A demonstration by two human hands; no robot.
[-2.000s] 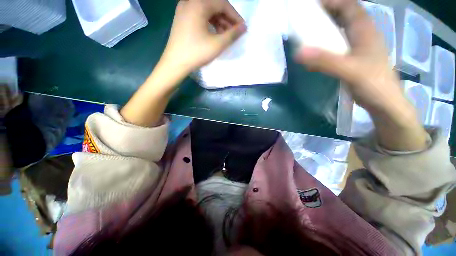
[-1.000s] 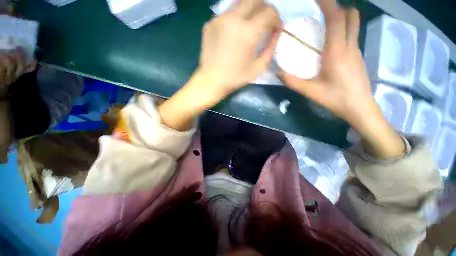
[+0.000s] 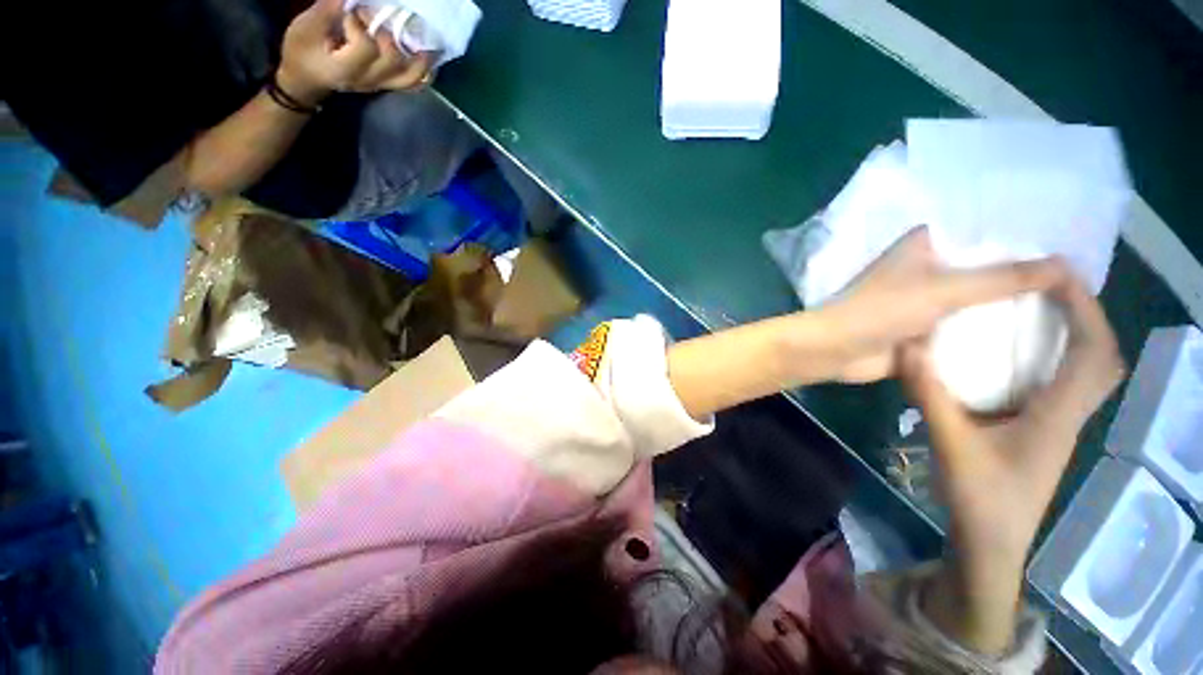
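Observation:
A rounded white product (image 3: 999, 353) is held between my two hands above the green table; its details are blurred. My left hand (image 3: 910, 297) reaches in from the left with its fingers on the product's upper left side. My right hand (image 3: 1042, 396) curls around its right side and underside. Just beyond the hands lies a pile of thin white sheets (image 3: 1016, 185), with more sheets at an angle on its left. The hands cover the near edge of the pile.
White trays with oval recesses (image 3: 1124, 560) stand at the lower right. A white tray stack (image 3: 720, 66) is at the top. Another person's hand (image 3: 337, 50) holds a white item at upper left. Brown cardboard (image 3: 317, 284) lies on the blue floor. A white scrap (image 3: 910, 421) is near the table edge.
The view has swung left, showing more floor and the other person. The product, earlier lying across my right palm with a thin line over it, is now enclosed by both hands.

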